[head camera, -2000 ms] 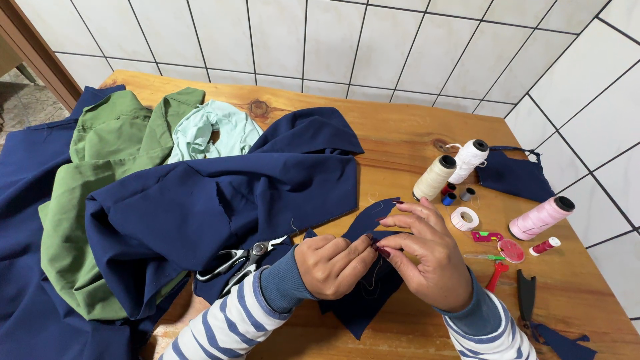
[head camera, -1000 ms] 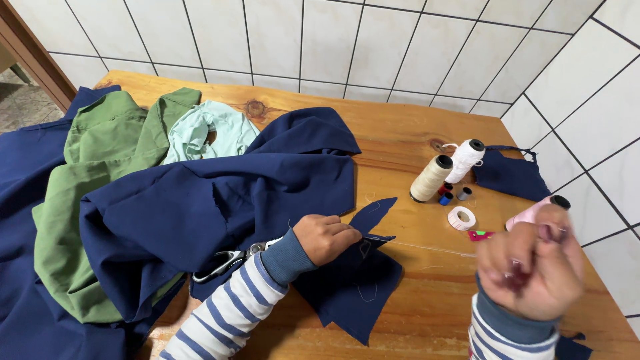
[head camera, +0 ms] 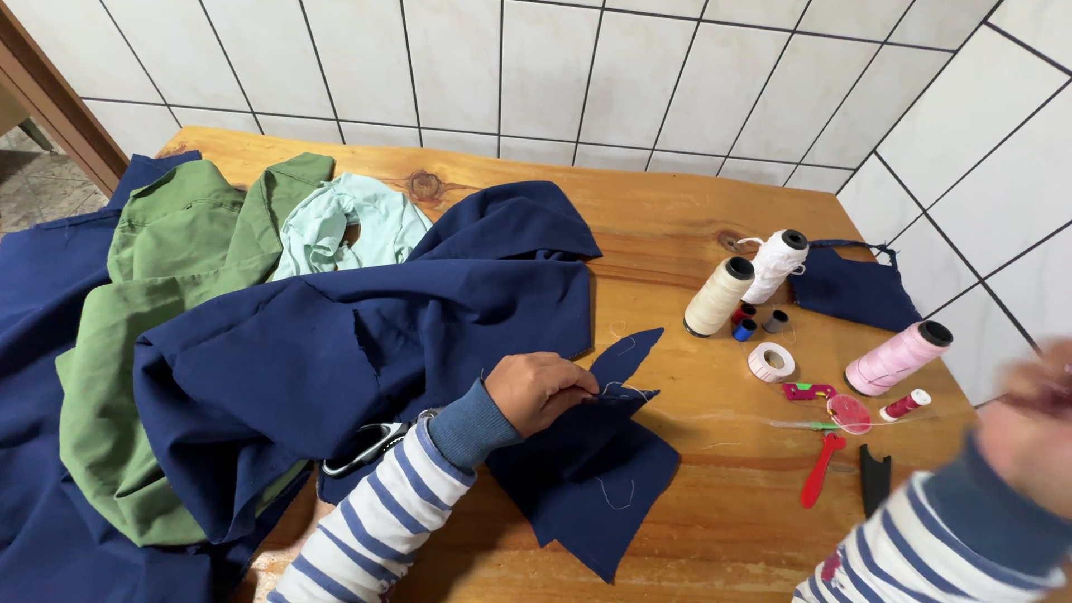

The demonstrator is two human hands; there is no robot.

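My left hand (head camera: pixel 540 392) pinches the folded edge of a small navy fabric piece (head camera: pixel 615 494), which lies on the wooden table with a pointed flap sticking up to the right. Light thread stitches and a loose loop show on the cloth. My right hand (head camera: pixel 1034 419), blurred and partly cut off at the right edge, is raised away from the cloth; its fingertips look drawn together, but what they hold cannot be made out. Scissors (head camera: pixel 366 450) lie partly under navy cloth beside my left forearm.
Navy cloth (head camera: pixel 469 310), green cloth (head camera: pixel 109 368) and mint cloth (head camera: pixel 368 218) cover the left. At right stand a cream thread cone (head camera: pixel 718 297) and a white one (head camera: pixel 776 266); a pink cone (head camera: pixel 896 358), tape roll (head camera: pixel 771 362), red tool (head camera: pixel 822 471) and navy scrap (head camera: pixel 850 285) lie nearby.
Two seconds ago both hands were together at the small navy piece. My right hand has since moved away to the right, out to the frame's edge, while my left hand stays on the cloth.
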